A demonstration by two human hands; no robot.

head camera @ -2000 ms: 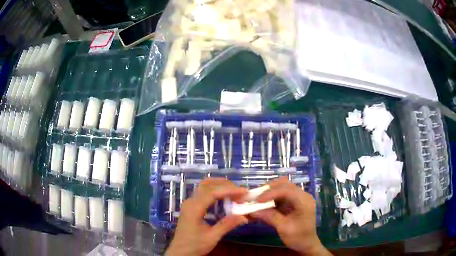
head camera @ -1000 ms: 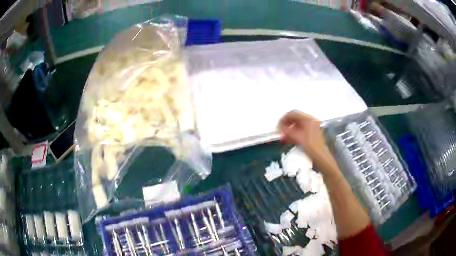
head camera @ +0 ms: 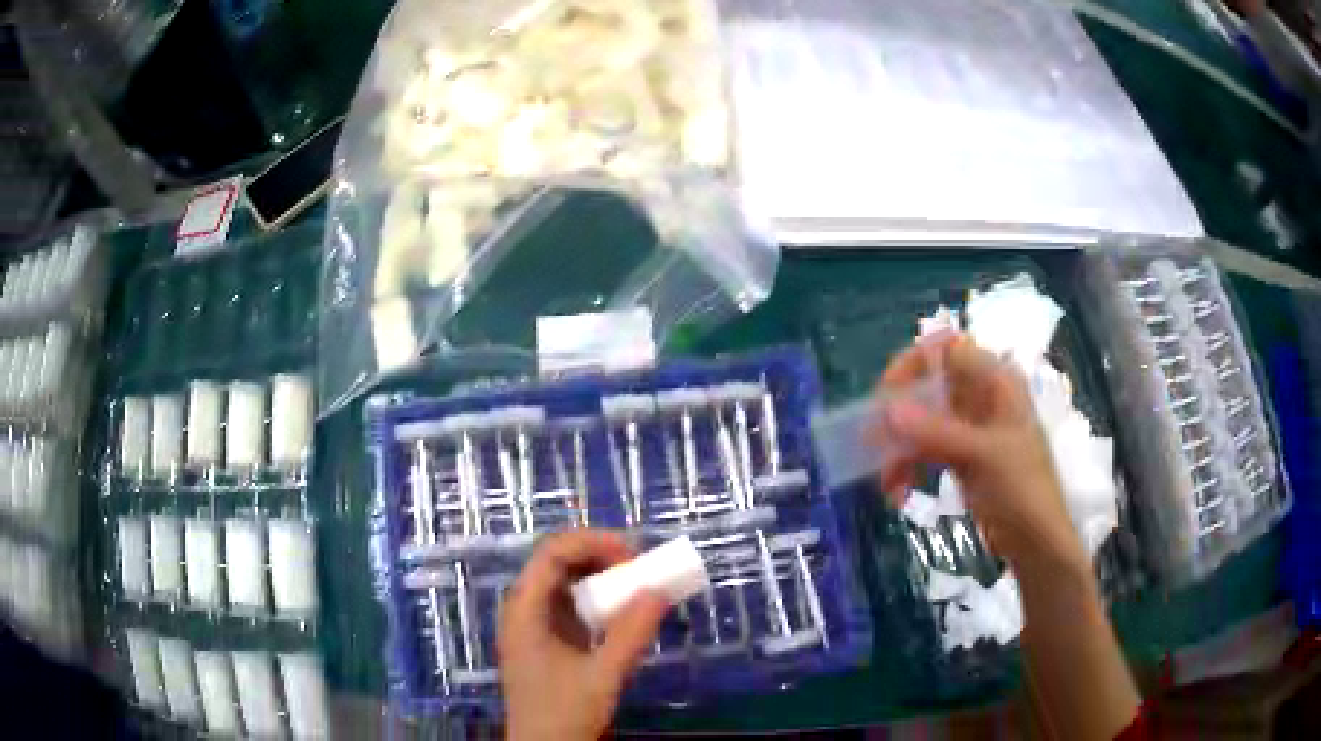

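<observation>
My left hand [head camera: 572, 630] holds a white block-like pack [head camera: 639, 581] between thumb and fingers, over the lower part of the blue tray [head camera: 380, 550]. The tray holds slender metal rods [head camera: 632, 471] in two rows. My right hand [head camera: 963, 434] pinches a thin, see-through whitish film piece [head camera: 858, 439], just past the blue tray's right edge. Loose white slips [head camera: 1075, 463] lie behind and beside my right hand on a clear ribbed tray, partly hidden by the hand and forearm.
A clear bag of cream foam pieces [head camera: 551, 94] lies behind the blue tray, with a white card [head camera: 596, 340] between. A flat white stack [head camera: 956, 123] is at back right. Finished packs [head camera: 206, 562] stand at left. A filled blister tray [head camera: 1195, 420] is at far right. A phone [head camera: 294, 174] lies upper left.
The view has swung back down to the blue tray. My right hand has moved from the white stack's front edge and now holds a film piece. My left hand has come into view with the white pack.
</observation>
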